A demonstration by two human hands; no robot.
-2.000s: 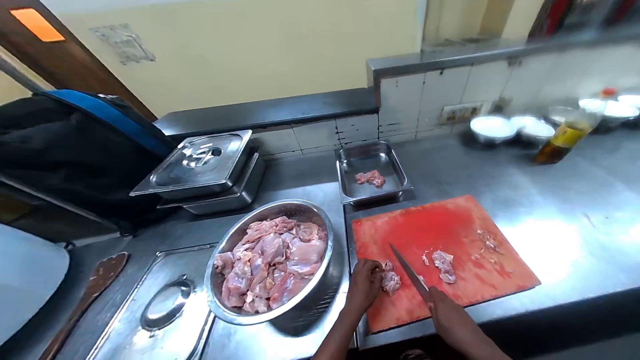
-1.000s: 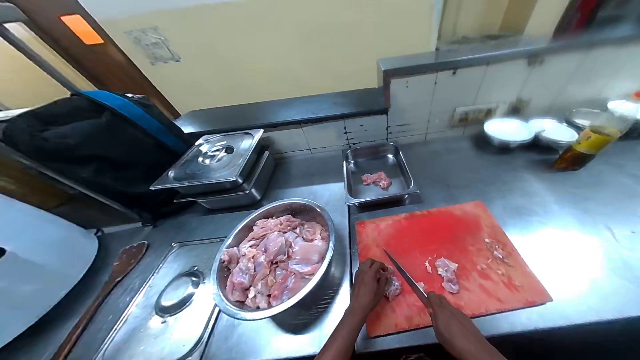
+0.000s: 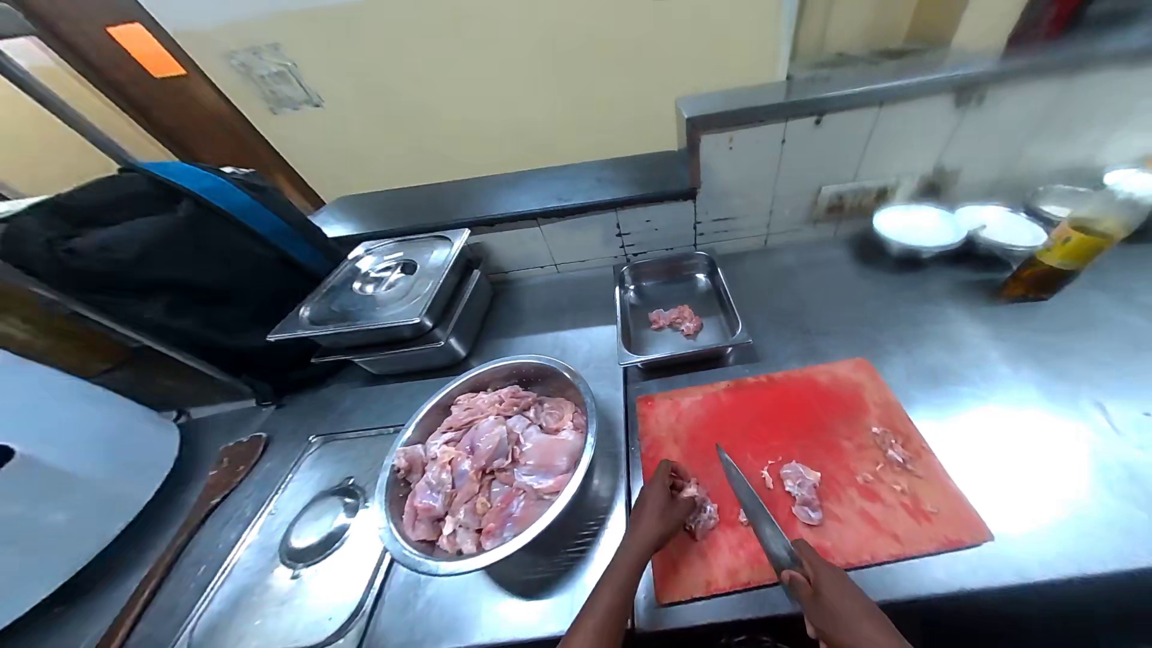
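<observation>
My left hand (image 3: 662, 506) grips a piece of raw meat (image 3: 700, 511) on the left part of a red cutting board (image 3: 792, 405). In my right hand (image 3: 821, 585) is the handle of a kitchen knife (image 3: 754, 508), its blade pointing up and left over the board, just right of that piece. Another raw piece (image 3: 802, 492) lies right of the blade, and small scraps (image 3: 893, 448) rest near the board's right side. A round steel bowl (image 3: 587, 450) full of raw meat stands left of the board. Behind the board, a steel pan (image 3: 630, 310) holds a few small pieces.
Lidded steel pans (image 3: 387, 286) are stacked at the back left. Nearer are a flat steel lid (image 3: 270, 540) and a wooden paddle (image 3: 211, 495). White bowls (image 3: 920, 227) and a bottle with dark liquid (image 3: 1048, 270) stand at the back right. A black bag (image 3: 162, 261) sits far left.
The knife blade has moved slightly away from the piece at my left hand, which stays on the board's left part.
</observation>
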